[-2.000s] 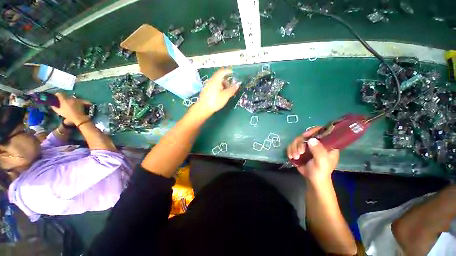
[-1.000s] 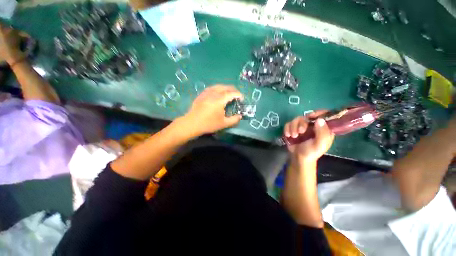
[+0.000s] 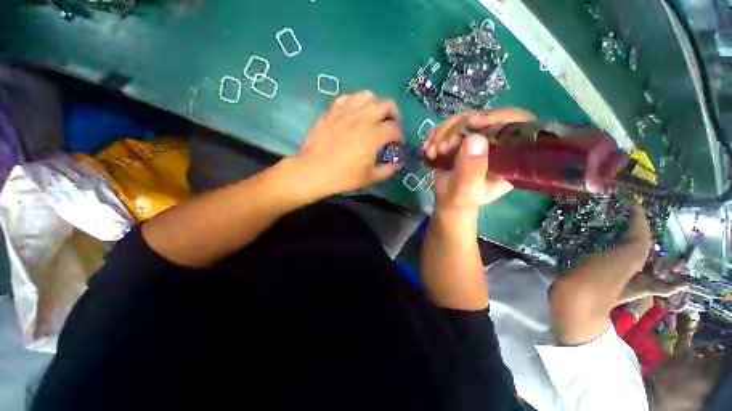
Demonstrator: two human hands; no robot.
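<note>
My left hand (image 3: 347, 143) holds a small dark board assembly (image 3: 393, 155) between thumb and fingers, mostly hidden in the grip. My right hand (image 3: 465, 156) is closed around the front of a dark red electric screwdriver (image 3: 554, 158). The tool lies nearly level, its nose pointing left at the held piece. The bit is too blurred to tell whether it touches. A heap of board assemblies (image 3: 464, 74) lies on the green bench (image 3: 172, 48) beyond my right hand.
Thin pale rings (image 3: 264, 86) lie around the bench. A larger heap (image 3: 574, 229) and a yellow tray (image 3: 643, 166) are at right, with a neighbour's arm (image 3: 602, 277) reaching there. The black cord (image 3: 682, 195) trails right. Yellow-orange (image 3: 148, 178) and white bags hang below the edge at left.
The view has swung. My hands have come close together, with the screwdriver's nose now by the board assembly. The assembly was first at the heap, then lifted away in my left hand.
</note>
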